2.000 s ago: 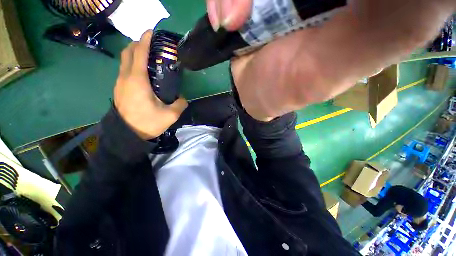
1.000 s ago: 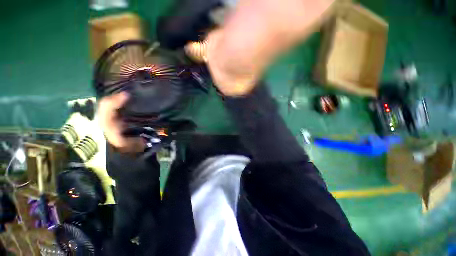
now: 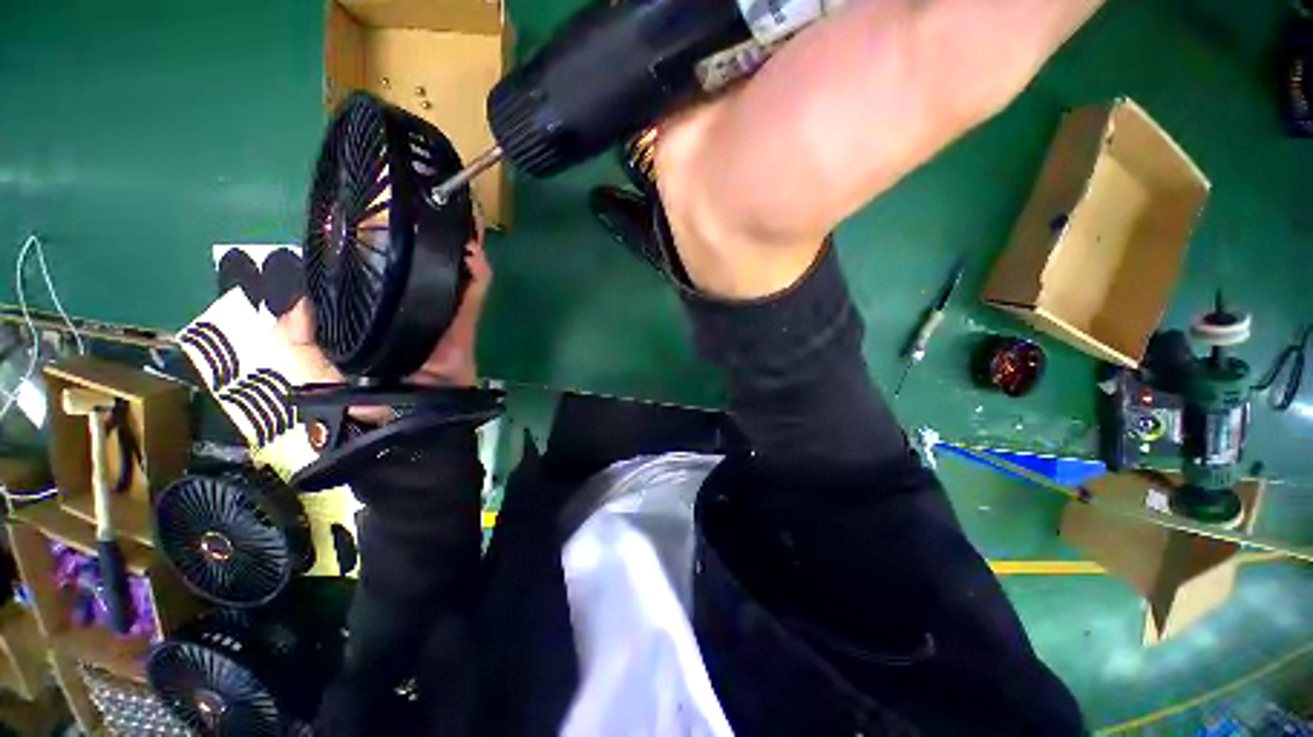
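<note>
A black desk fan (image 3: pixel 411 267) stands edge-on in my left hand (image 3: pixel 464 324), its slatted grille facing left and its black stand (image 3: pixel 403 425) below. My left fingers hold the housing from behind and below, and are partly hidden. My right hand (image 3: pixel 770 180) is on a black electric screwdriver (image 3: pixel 619 79), with its fingers mostly hidden. The bit (image 3: pixel 470 170) points down-left, and its tip is at the upper side of the fan housing. Another dark fan part (image 3: pixel 626 216) lies partly hidden behind my right wrist.
A carton with small screws (image 3: pixel 418 58) is behind the fan. At right are an open carton (image 3: pixel 1102 238), slim tool (image 3: pixel 939 310), round coppery part (image 3: pixel 1008 364) and bench grinder (image 3: pixel 1217 418). At left are a sticker sheet (image 3: pixel 245 377), hammer (image 3: pixel 98 490) and fans (image 3: pixel 231 536).
The view has shifted over the bench. The held fan has turned from its blurred, grille-up pose to edge-on, and the screwdriver bit now meets its housing. The crumpled white sheet has left view.
</note>
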